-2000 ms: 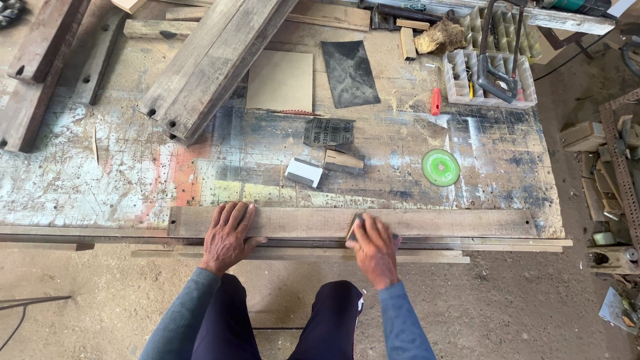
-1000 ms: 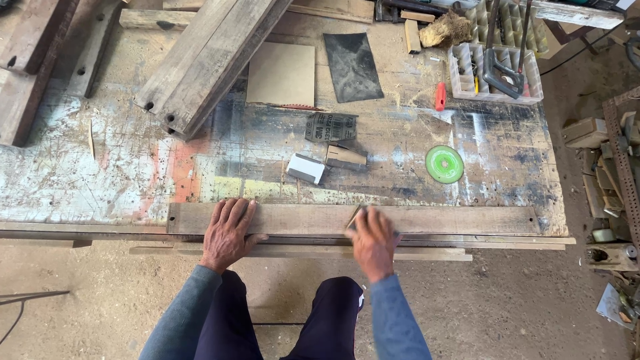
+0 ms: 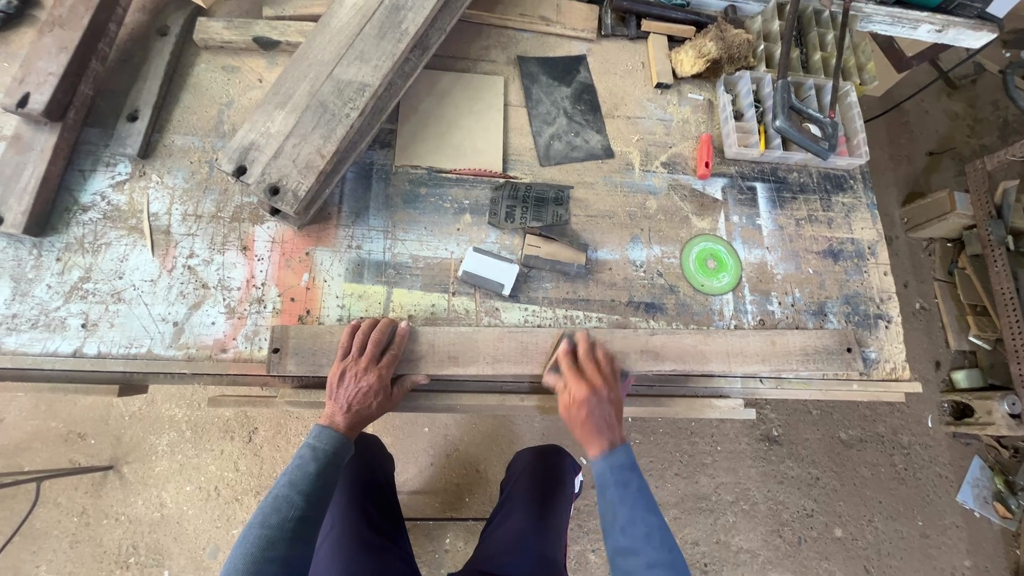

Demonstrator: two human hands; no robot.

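A long wooden board (image 3: 480,352) with a hole near each end lies along the front edge of the workbench. My left hand (image 3: 370,372) rests flat on its left part, fingers over the top face and thumb to the right. Slightly blurred, my right hand (image 3: 590,388) grips a small sanding block (image 3: 558,360) against the board right of its middle; the palm hides most of the block. Behind the board lie a white-faced block wrapped in sandpaper (image 3: 489,271), a second sandpaper-wrapped wood block (image 3: 554,252) and a printed-back sandpaper piece (image 3: 530,204).
Stacked drilled beams (image 3: 320,120) slant across the back left, with more timber (image 3: 56,104) beyond. Further right are a square panel (image 3: 450,120), a black sheet (image 3: 565,110), a green disc (image 3: 711,264), a red handle (image 3: 704,156) and a hacksaw (image 3: 800,120) on a plastic organizer (image 3: 732,120). Thin strips (image 3: 688,409) jut from the front edge.
My left hand stays at the same part of the board. My right hand keeps its hold on the block, at nearly the same stretch of the board.
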